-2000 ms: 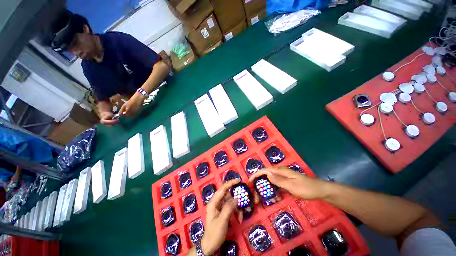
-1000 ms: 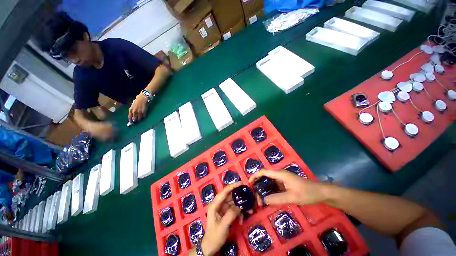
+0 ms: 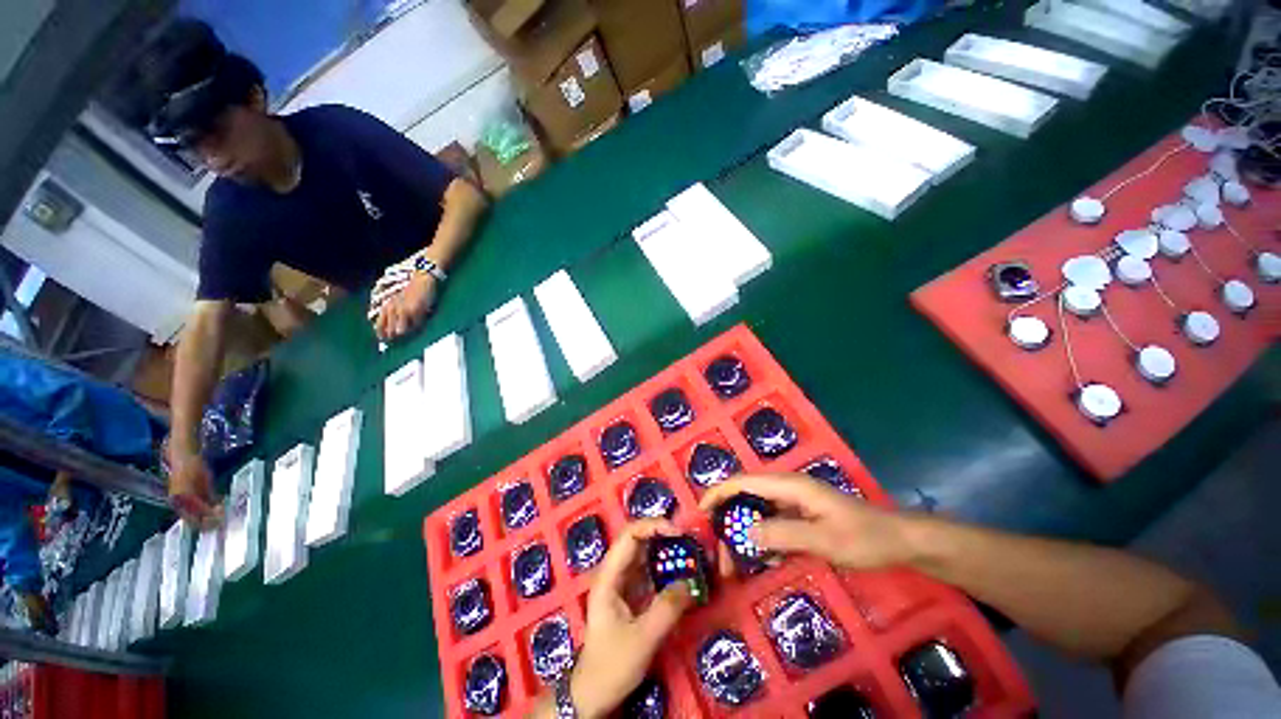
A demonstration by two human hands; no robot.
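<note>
My left hand holds a dark smartwatch head with its thumb on the lower screen, which shows a few coloured icons. My right hand holds a second smartwatch head beside it, its screen lit with coloured icons and the fingers at its right edge. Both are face up above the red compartment tray. The tray's pockets hold dark watch heads with shiny, crinkled glints, such as one near my hands. The pockets directly under my hands are partly hidden.
Long white boxes run diagonally along the green belt. At right a red board carries white charger discs on cords and one watch. A person stands across the line. Brown cartons are behind.
The two dark screens have lit up with icons, and my left thumb has moved onto its screen. The white boxes have shifted down-left. The person opposite now reaches toward boxes at the left.
</note>
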